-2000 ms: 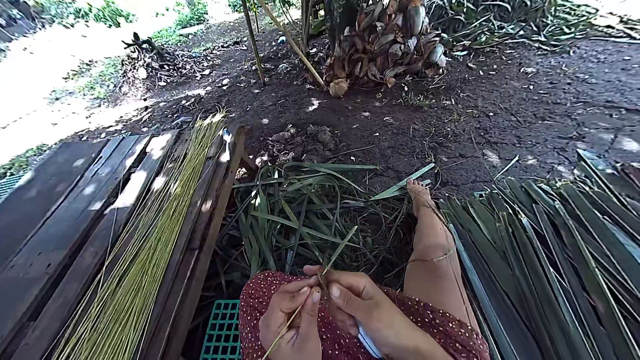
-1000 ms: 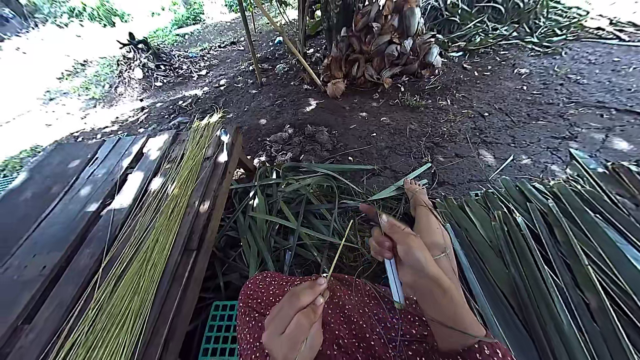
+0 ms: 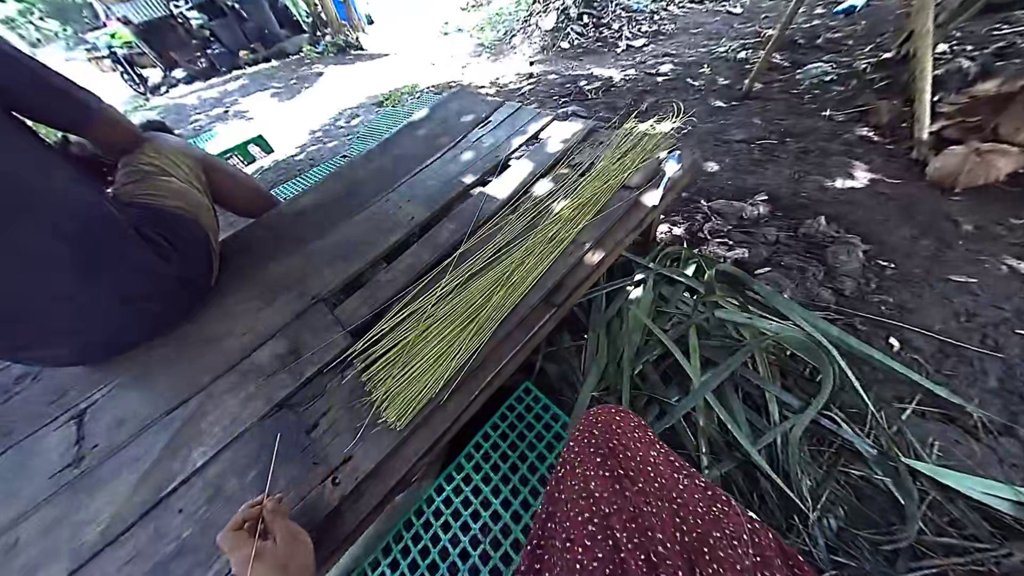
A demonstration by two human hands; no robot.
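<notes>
My left hand [image 3: 268,538] is low at the left, over the weathered wooden bench [image 3: 240,336], its fingers closed on one thin leaf midrib [image 3: 271,472] that points upward. A long bundle of yellow-green midribs [image 3: 488,296] lies along the bench, its near ends up and to the right of my hand and its far ends fanned out by the bench's far corner. A small blue and white object [image 3: 666,174] rests at that corner. My right hand is out of view.
Another person [image 3: 104,232] sits on the bench at the left. Green plastic mesh [image 3: 480,488] lies between the bench and my red dotted skirt [image 3: 640,496]. Long green leaf strips [image 3: 720,352] are heaped on the ground to the right, with coconut husks [image 3: 976,164] farther back.
The view has swung left. My left hand has moved from above my lap to over the bench, holding a midrib. My right hand, which held a knife-like tool, has left the view.
</notes>
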